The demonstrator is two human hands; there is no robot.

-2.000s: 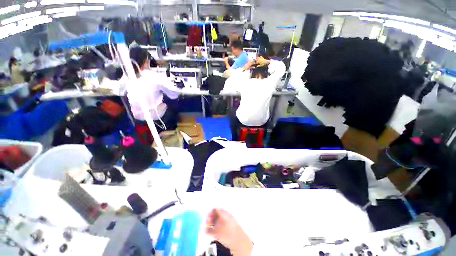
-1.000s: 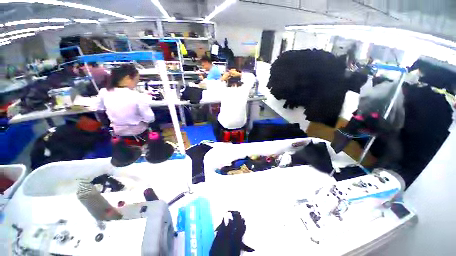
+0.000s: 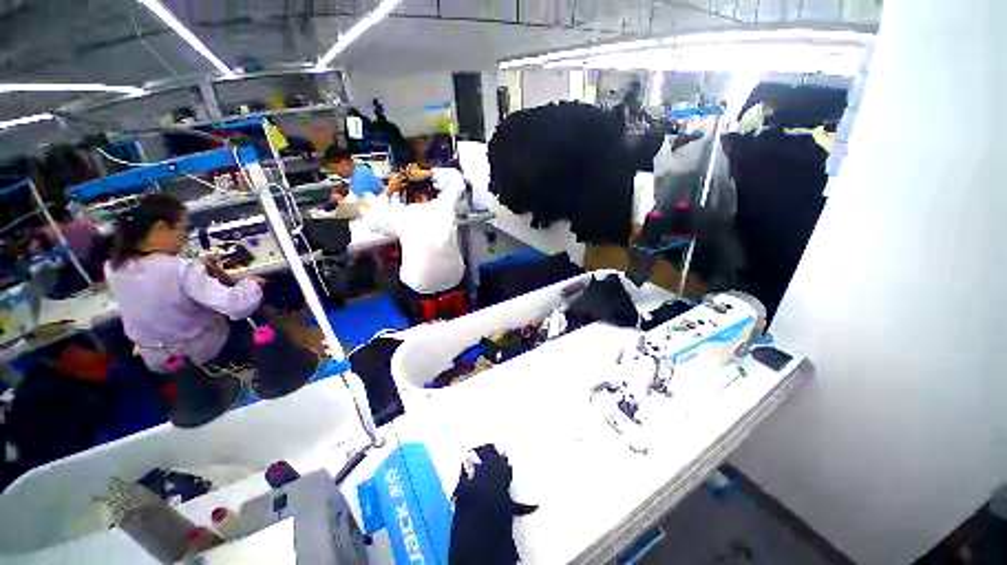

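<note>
No hand of mine shows in the picture. A black fabric piece [image 3: 484, 510] lies crumpled on the white table [image 3: 563, 441] near the bottom edge, just right of the blue JACK plate [image 3: 411, 502]. A sewing machine with a blue stripe [image 3: 707, 337] stands at the table's right end. The grey end of another sewing machine [image 3: 315, 524] shows at the bottom left, beside a checkered cone [image 3: 149, 519].
A white trough [image 3: 414, 370] with scraps runs along the table's back. Black thread cones [image 3: 282, 359] stand at the left by a white pole. Two people in light tops sit beyond, a third further back. A black fabric heap [image 3: 563, 166] is behind; a white wall [image 3: 883, 298] is at right.
The view has swung right, so the table and machines shift left and the white wall comes in. The hand seen two seconds earlier is gone. The black fabric piece still lies by the blue plate.
</note>
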